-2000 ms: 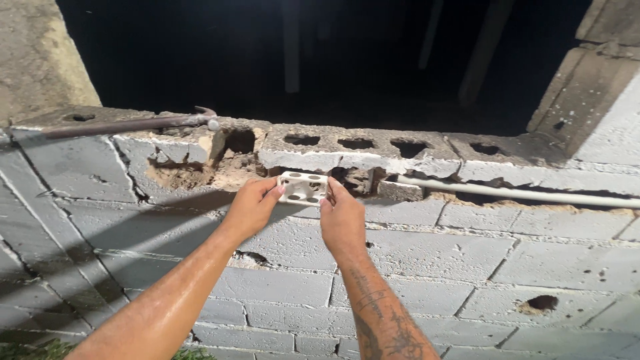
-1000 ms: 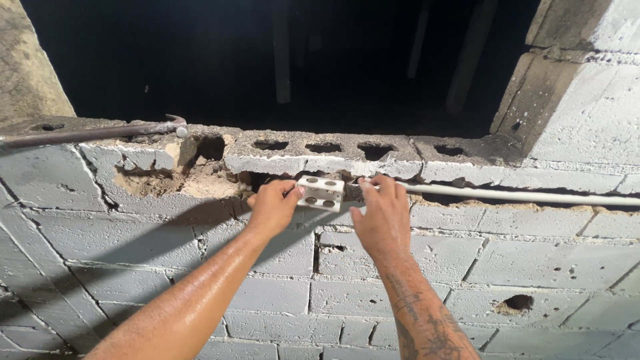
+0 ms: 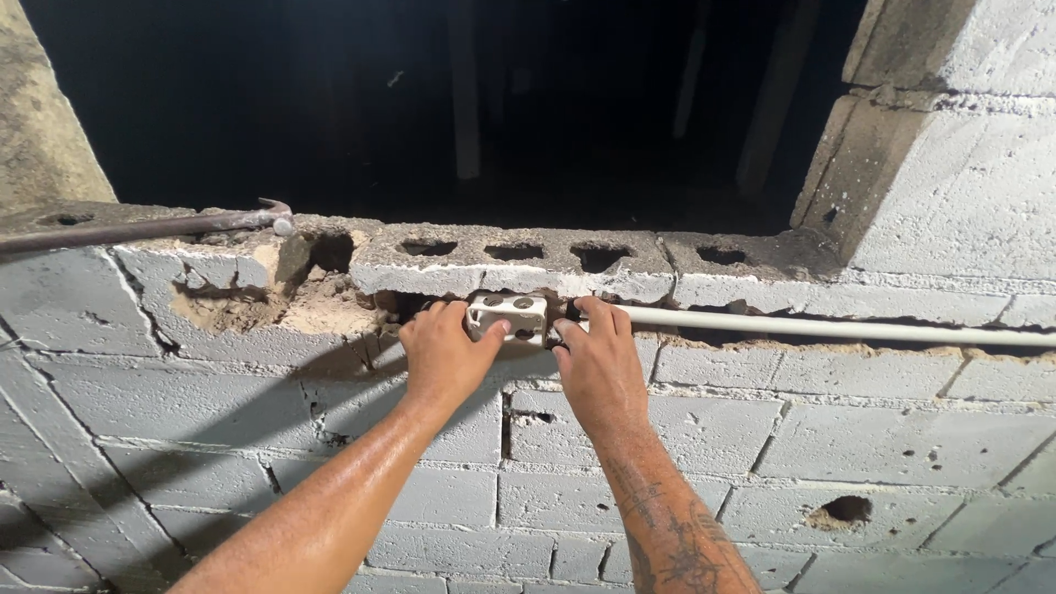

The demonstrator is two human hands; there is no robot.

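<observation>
A white plastic electrical box with round knockouts sits at the broken recess in the block wall, its open side facing me. My left hand grips its left end, the thumb on the front edge. Just right of the box, my right hand has its fingers around the left end of a white conduit, which lies in the horizontal groove cut in the wall. The fingers hide that conduit end, and I cannot tell whether it touches the box.
A claw hammer lies on the ledge of hollow concrete blocks at the left. Beneath its head the wall is broken out and crumbly. Above the ledge is a dark opening. A ragged hole is at the lower right.
The box was held in both hands two seconds ago; now it is farther into the recess with my left hand on it. My right hand has moved off it to the conduit's end.
</observation>
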